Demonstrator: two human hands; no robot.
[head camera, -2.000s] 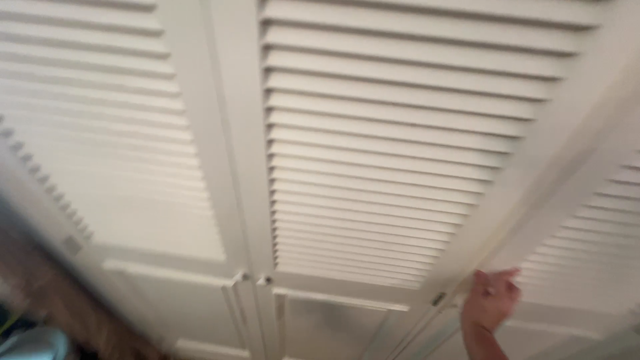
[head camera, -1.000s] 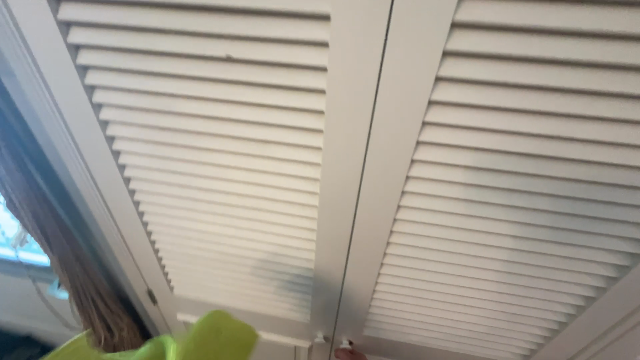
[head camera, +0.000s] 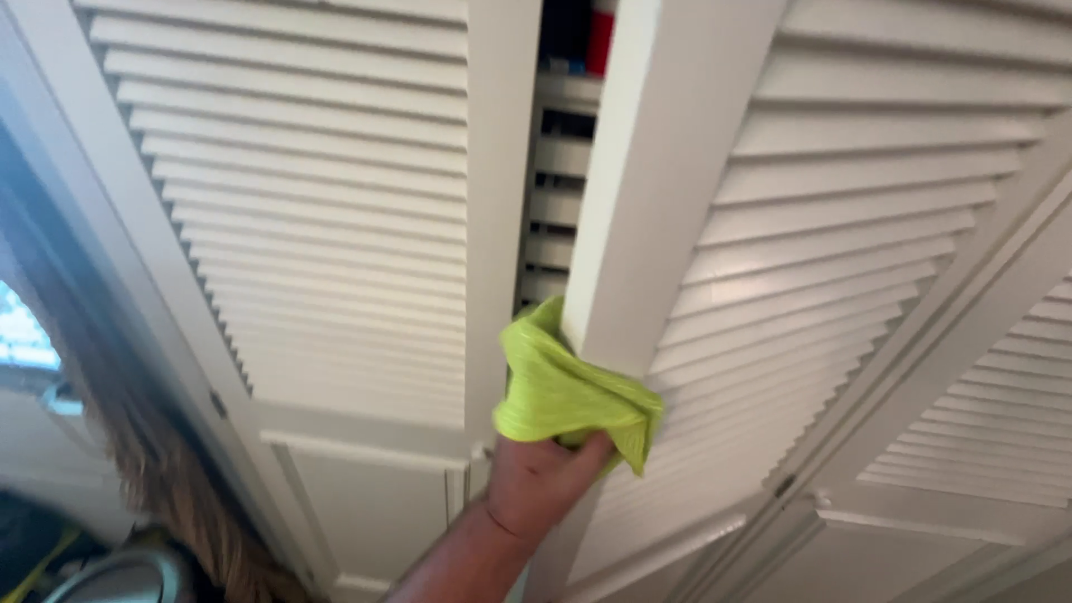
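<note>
My left hand (head camera: 544, 486) is closed on a lime-green cloth (head camera: 578, 402), reaching up from the bottom centre. The cloth is folded around the free vertical edge of a white louvered door (head camera: 636, 184), which stands ajar. Part of my fingers is hidden by the cloth. My right hand is out of view. Left of the gap is a second white louvered door (head camera: 335, 218), closed, with a small knob (head camera: 481, 452) near my wrist.
Through the gap show slatted shelves (head camera: 565, 201) and a red item (head camera: 600, 42). Another louvered door (head camera: 997, 419) is at the right. A brown fringed drape (head camera: 159, 469) hangs at the left by a bright window (head camera: 25, 327). A rounded object (head camera: 117, 578) sits at the bottom left.
The right-hand door of the pair has swung ajar. The green cloth, at the lower left a second ago, is now at that door's edge. The fingertip by the knobs has left view.
</note>
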